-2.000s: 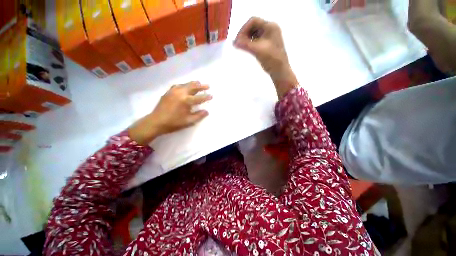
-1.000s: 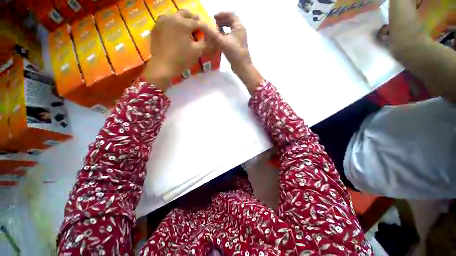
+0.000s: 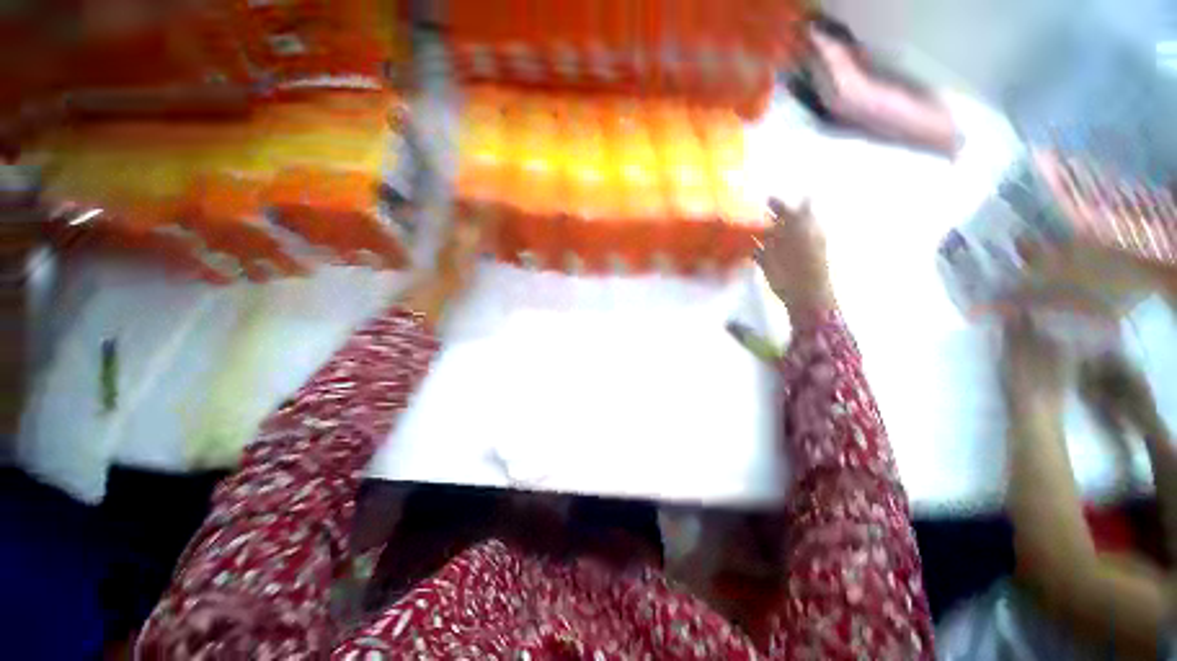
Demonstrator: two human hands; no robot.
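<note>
A tight row of orange cartons point(image 3: 607, 162) with yellow-orange tops stands across the table in front of me. My left hand point(image 3: 452, 265) is at the row's left end, blurred against the cartons. My right hand point(image 3: 796, 256) is at the row's right end, its fingertips by the last carton. The blur hides whether either hand grips the row. A slim yellow-green cutter point(image 3: 755, 341) lies on the white table just left of my right wrist.
More orange cartons point(image 3: 220, 168) stand at the left and behind the row. A pinkish and dark pouch point(image 3: 884, 97) lies at the far right. Another person's arms point(image 3: 1039, 426) work at the right. A small dark-green item point(image 3: 109, 375) lies on the table at the left.
The view has swung and blurred. My hands, close together over the cartons a second ago, are now apart at the row's two ends. The cutter has come into view.
</note>
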